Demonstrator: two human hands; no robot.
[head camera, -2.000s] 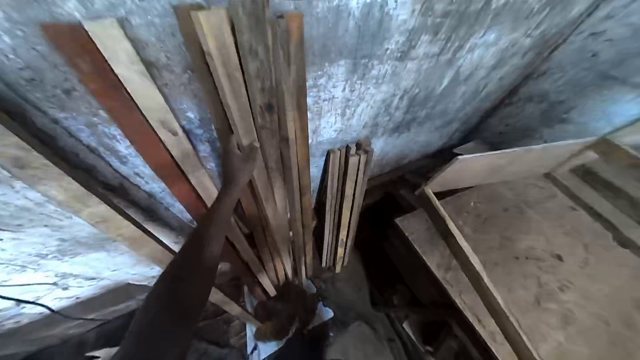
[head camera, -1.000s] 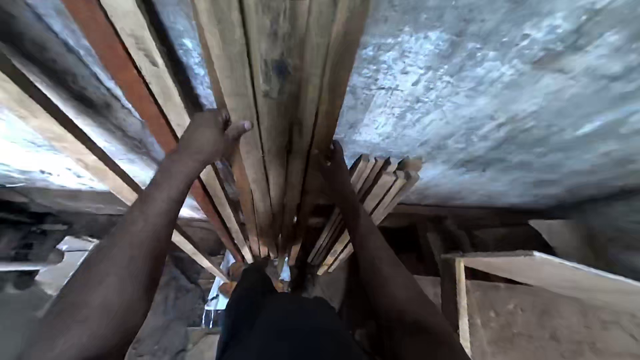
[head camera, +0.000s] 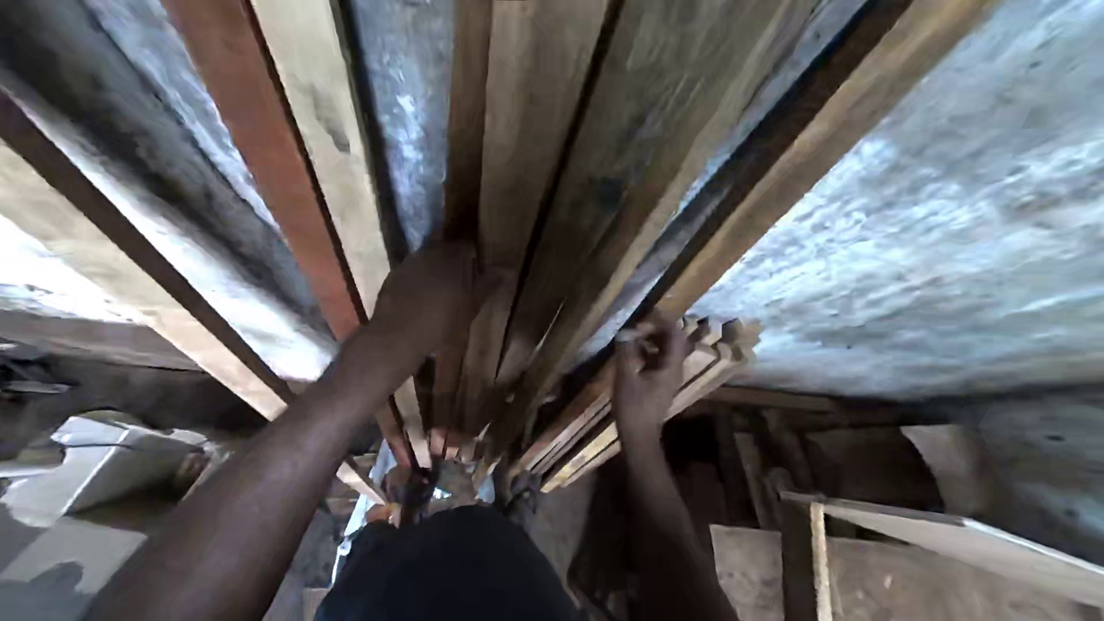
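Observation:
Long wooden planks (head camera: 548, 129) lean upright against the wall in a bundle. My left hand (head camera: 440, 276) is wrapped across the left side of that bundle, its fingers partly lost in shadow. A separate plank (head camera: 802, 164) slants away to the right of the bundle, with a gap between them. My right hand (head camera: 649, 358) has its fingers curled at the lower part of this plank, just above a bunch of shorter wooden strips (head camera: 711, 366). To the left of my left hand stand a reddish-brown plank (head camera: 267, 147) and a pale plank (head camera: 323, 112).
Another pale board (head camera: 112, 259) leans at the far left. Behind everything is a rough, blue-white stained wall (head camera: 931, 233). A wooden frame or box (head camera: 940, 526) lies at the lower right, and white broken-looking pieces (head camera: 112, 466) lie at the lower left.
Two seconds ago only my left hand was on the planks; my right hand has since come in. The rightmost plank now stands apart from the bundle. The view has moved closer.

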